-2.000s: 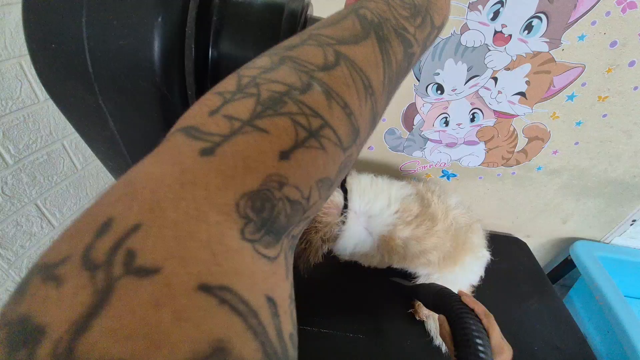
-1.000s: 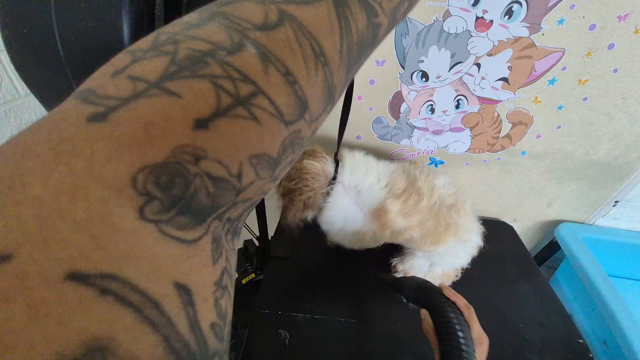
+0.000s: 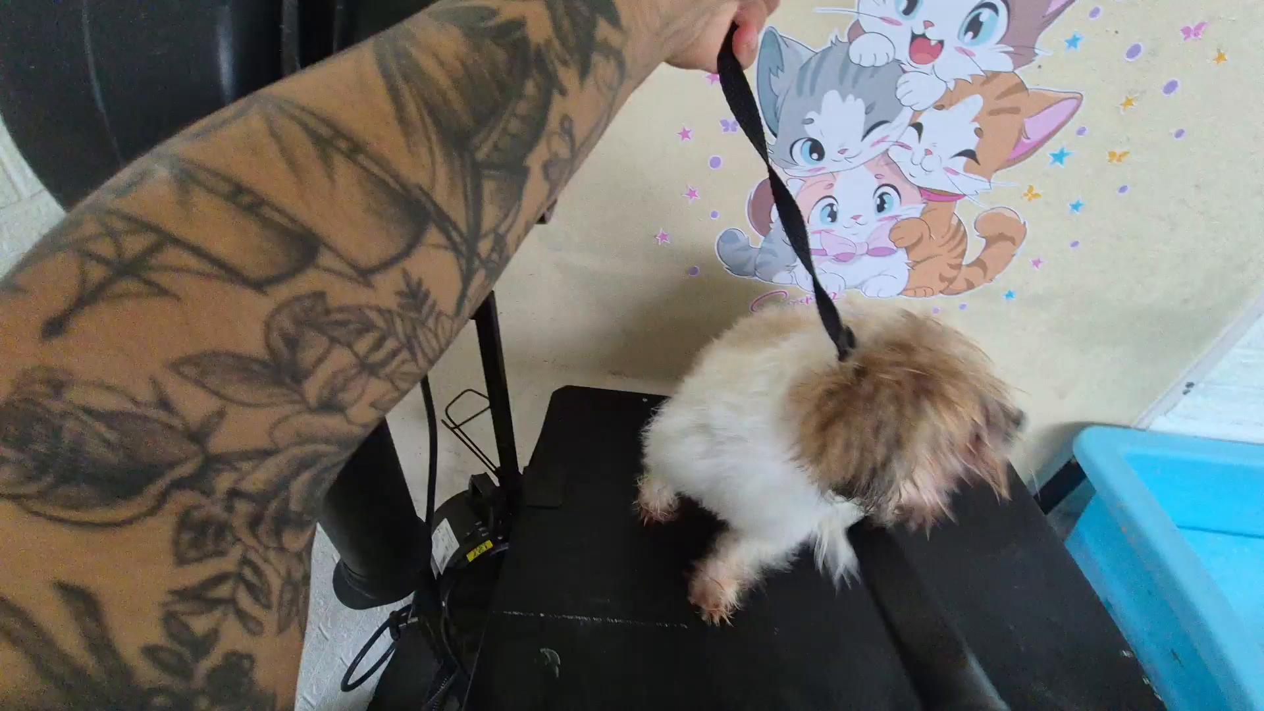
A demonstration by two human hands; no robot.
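My left hand, at the top middle, is closed on a black strap that runs down to the dog's neck. The small dog, with white and tan damp-looking fur, stands on a black table, its brown head turned to the right. A black dryer hose or nozzle reaches from the bottom edge up to beneath the dog's head. My right hand does not show.
A light blue plastic tub stands right of the table. Left of it are a black metal post, cables and a black machine part. Behind is a wall with a cartoon cat sticker. My tattooed forearm covers much of the left side.
The dog has turned around; its head was at the left and is now at the right. My right hand, earlier on the ribbed black hose, has gone out of view. My left hand has come into view.
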